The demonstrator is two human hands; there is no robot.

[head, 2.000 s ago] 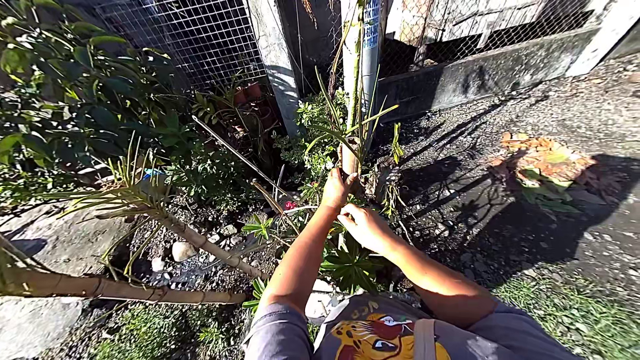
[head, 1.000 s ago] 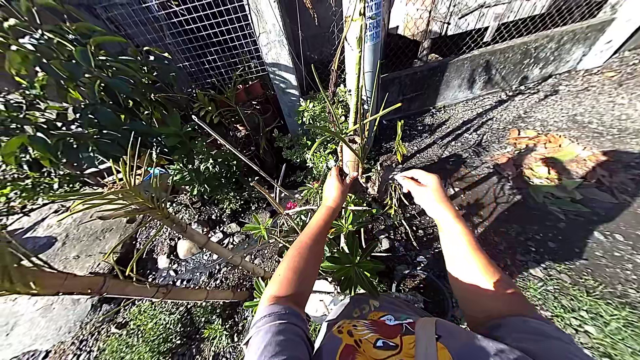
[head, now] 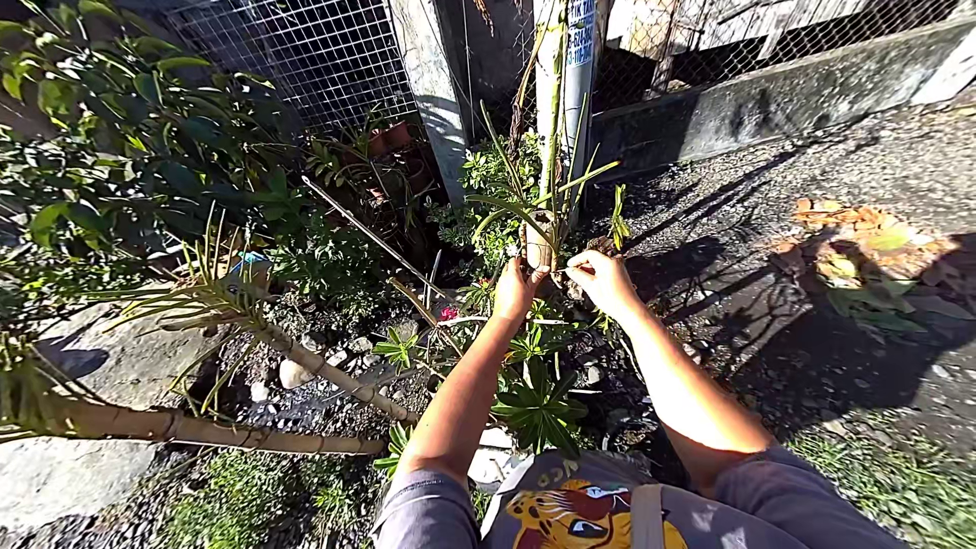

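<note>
A short, pale brown cylindrical piece, perhaps a cut stem or bamboo (head: 539,242), stands upright in front of a post, with long narrow green leaves (head: 526,204) around its top. My left hand (head: 518,288) grips its lower part, thumb at the front. Just right of it, my right hand (head: 602,280) has thumb and fingertips pinched together near a thin dark strand, too fine to identify. Behind them rises a pale post (head: 577,99) bearing writing, with a green stem (head: 550,114) along it. A leafy green plant (head: 540,408) grows below my hands.
Jointed plant trunks (head: 229,436) cross the lower left beside large flat stones (head: 126,358). A thin stick (head: 370,232) slants left of my hands. A white wire grid (head: 305,57) and a low concrete wall (head: 755,114) lie behind. Dry leaves (head: 877,252) are heaped at right.
My right hand was close beside my left two seconds ago, then moved out to the right. Now it is back nearer the cylindrical piece. My left hand has stayed on that piece.
</note>
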